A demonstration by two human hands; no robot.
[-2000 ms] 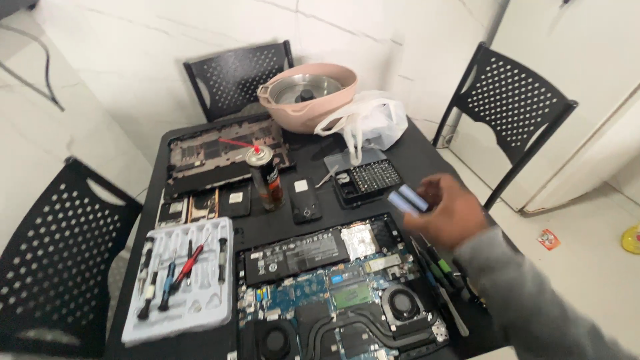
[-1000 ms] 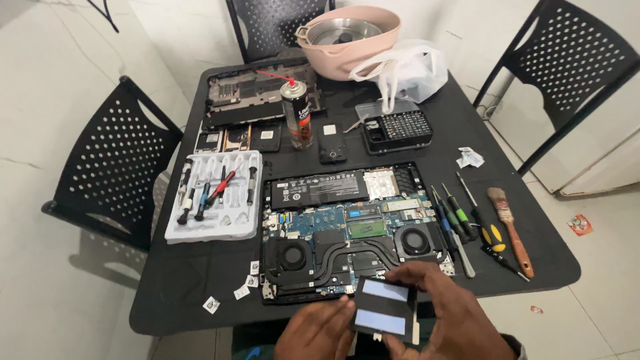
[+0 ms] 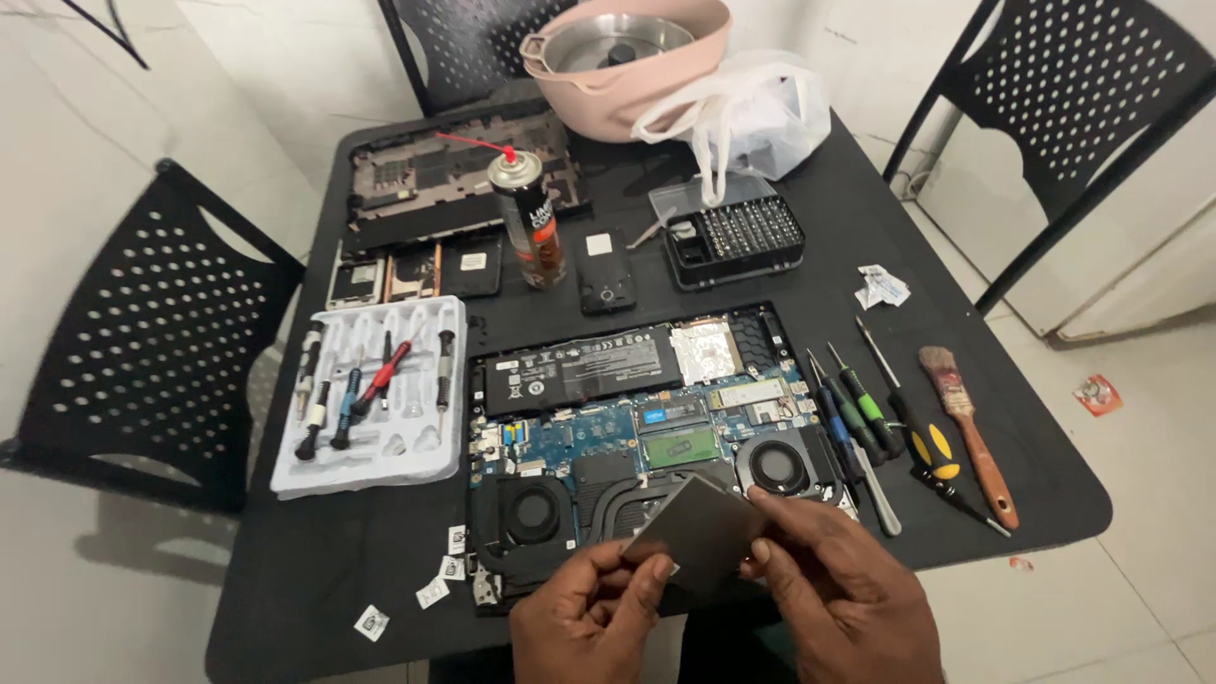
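A thin dark grey rectangular piece (image 3: pixel 701 528) is held between my left hand (image 3: pixel 594 613) and my right hand (image 3: pixel 836 584), fingers and thumbs on its edges. It is tilted above the near edge of an opened laptop base (image 3: pixel 579 446). Inside the base show a black battery (image 3: pixel 594 366), a blue circuit board, a green memory module (image 3: pixel 679 448), a left fan (image 3: pixel 534 513) and a right fan (image 3: pixel 777 465). The piece and my hands hide part of the heat pipes and the front edge.
Left lies a white plastic tray (image 3: pixel 451 465) of screwdrivers; right, several screwdrivers (image 3: pixel 860 399) and a paintbrush (image 3: pixel 969 437). Behind stand a spray can (image 3: pixel 527 218), a black phone-like part (image 3: pixel 605 275), a bit case (image 3: pixel 736 233), a laptop cover (image 3: pixel 427 180), a plastic bag (image 3: pixel 760 114) and a pink basin (image 3: pixel 646 85).
Two seconds ago my right hand held a small piece up at the right, and my left hand was out of view. Both hands now hold it at the near edge, turned to its plain dark side.
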